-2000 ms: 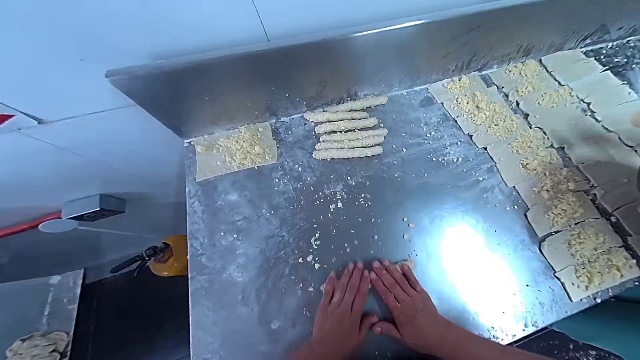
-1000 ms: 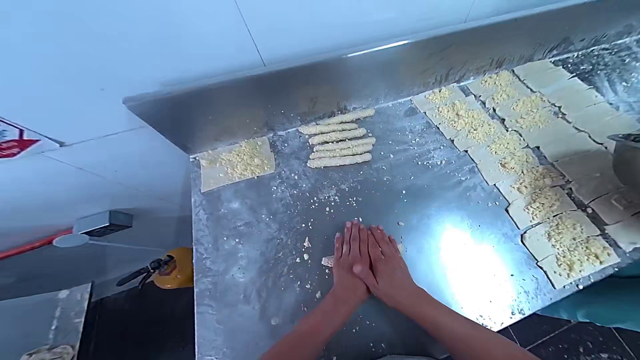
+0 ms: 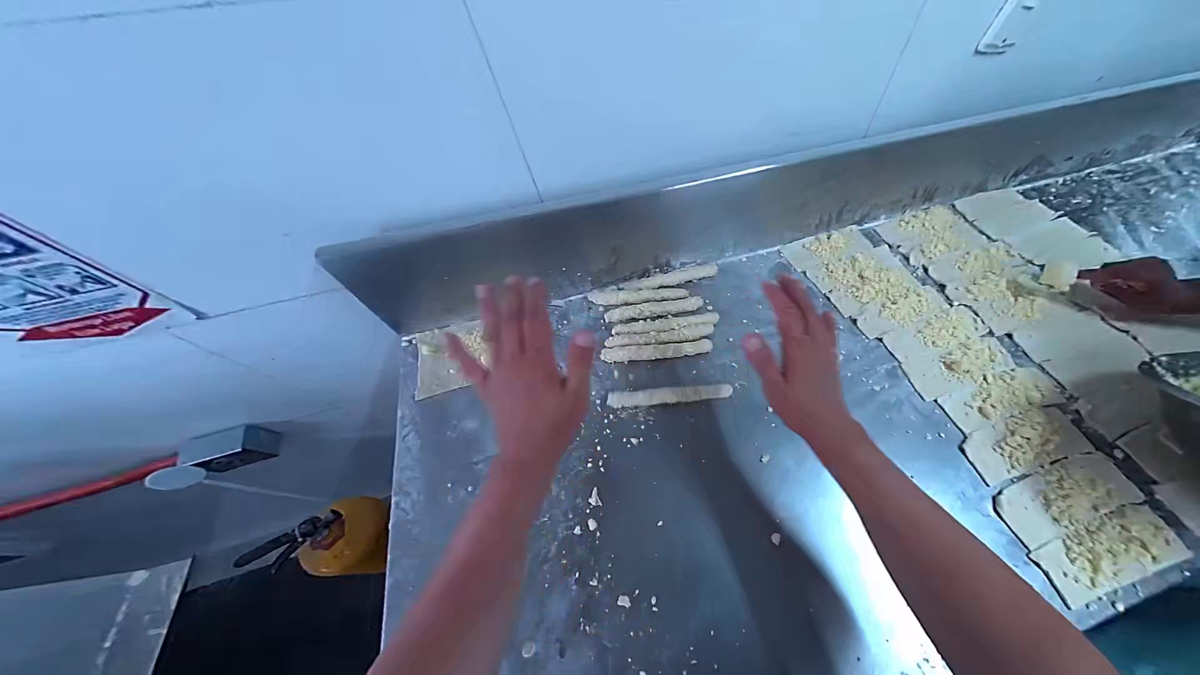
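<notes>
My left hand (image 3: pixel 530 380), fingers spread and empty, is above the steel table (image 3: pixel 675 562), partly in front of a dough sheet topped with yellow crumbs (image 3: pixel 445 372). My right hand (image 3: pixel 797 361) is also spread and holds nothing, to the right of the dough rolls. Between the hands a single dough roll (image 3: pixel 669 396) lies crosswise, a little apart from a stack of several dough rolls (image 3: pixel 658 330) near the back ledge. Loose crumbs are scattered on the steel below.
Rows of dough squares with crumb filling (image 3: pixel 966 349) cover the right side. A co-worker's hand (image 3: pixel 1139 286) is over them, with a metal bowl (image 3: pixel 1177 394) nearby. A steel backsplash (image 3: pixel 562 244) runs behind. A yellow fire extinguisher (image 3: pixel 352 536) stands left of the table.
My hands were together on the table over a small piece of dough; now they are apart and farther forward. A separate roll now lies in front of the stack. The view has shifted toward the wall.
</notes>
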